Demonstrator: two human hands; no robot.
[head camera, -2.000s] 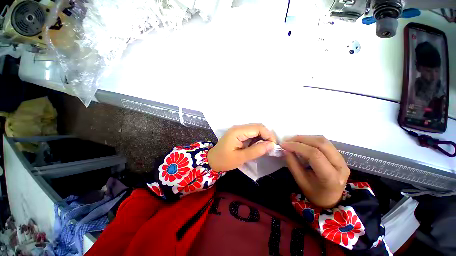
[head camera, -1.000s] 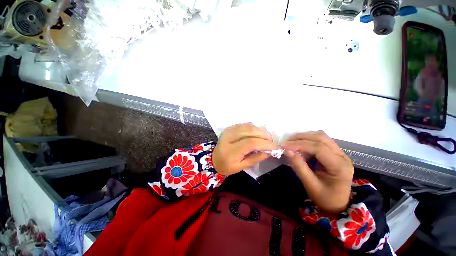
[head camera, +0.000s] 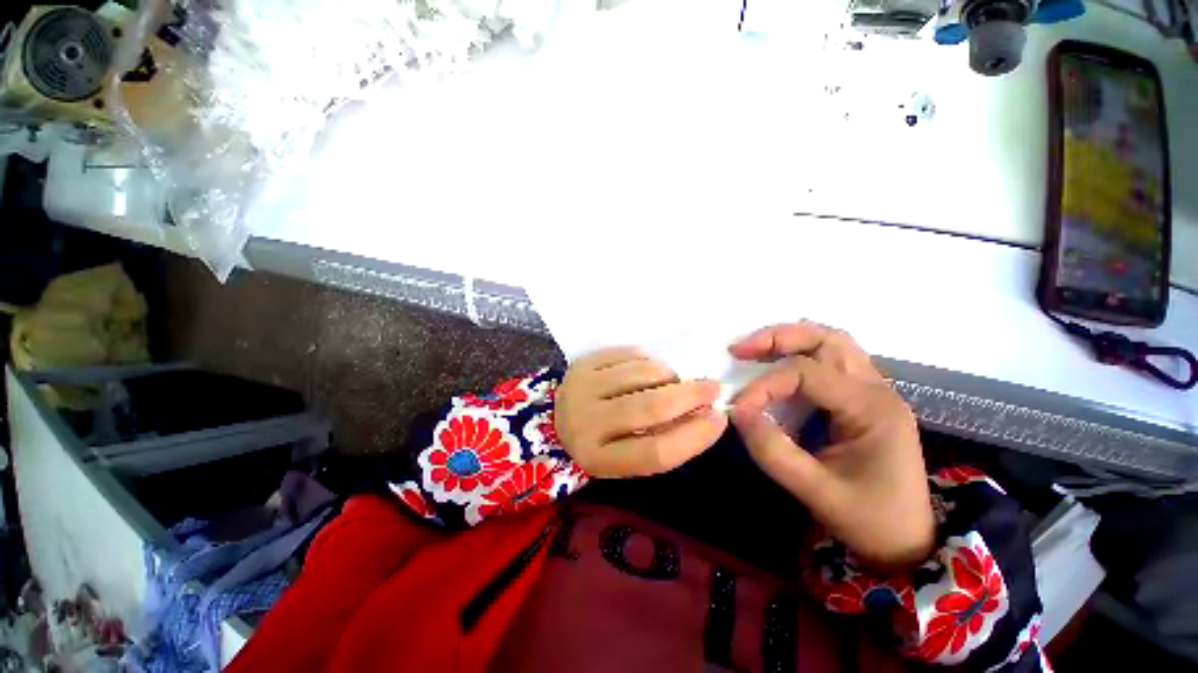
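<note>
A white fabric piece (head camera: 598, 309) lies over the table's front edge, so overexposed that its outline blends into the white tabletop. My left hand (head camera: 640, 412) is closed on its near edge, knuckles up. My right hand (head camera: 841, 434) faces it, thumb and a finger pinching a tiny white bit of the folded edge (head camera: 727, 394) at the left fingertips. The index finger of my right hand is raised apart from the pinch. The fold's details are hidden by the fingers and glare.
The phone (head camera: 1108, 184) stands out at the right, its strap toward me. Sewing machine parts (head camera: 997, 40) show at top right. A clear plastic bag (head camera: 217, 197) and white pile are at upper left. A ruler strip (head camera: 1012, 418) runs along the front edge.
My left fingers have curled over the fabric edge and cover more of it. My right hand has opened somewhat, its index finger lifted. The white corner below the hands no longer shows.
</note>
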